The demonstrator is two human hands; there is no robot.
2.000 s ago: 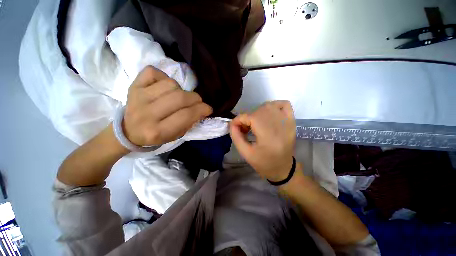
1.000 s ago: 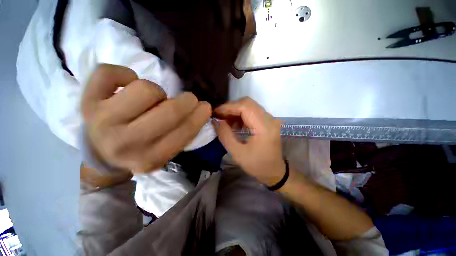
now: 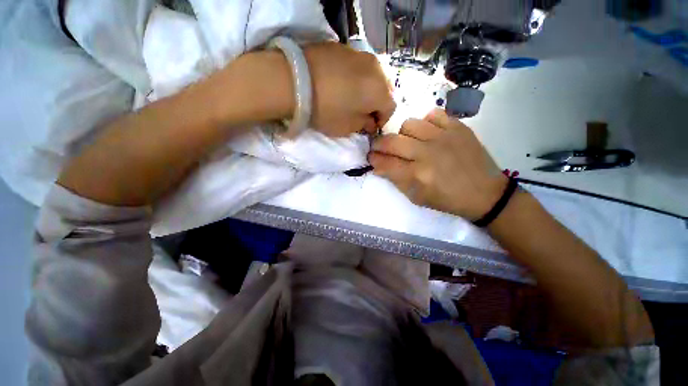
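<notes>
A white garment (image 3: 219, 188) is heaped at the left and reaches across the machine bed to my hands. A small piece of dark strip (image 3: 359, 171) shows at its edge, below my fingertips. My left hand (image 3: 343, 90), with a pale bangle at the wrist, grips the garment's edge, its fingers bent. My right hand (image 3: 434, 162), with a black band at the wrist, pinches the same edge from the right. The fingertips of both hands nearly meet. The presser foot and needle area (image 3: 407, 60) is just above them under a bright light.
The thread tension assembly (image 3: 469, 71) hangs right of the needle area. Black thread snips (image 3: 585, 159) lie on the machine bed at the right. A grey measuring tape edge (image 3: 377, 240) runs along the table front. Dark reddish cloth (image 3: 505, 305) and blue material (image 3: 520, 362) show below the table.
The view has shifted up to the needle area. Both hands have moved with the white garment from the table's front edge to just in front of the needle. The large dark cloth is mostly out of sight.
</notes>
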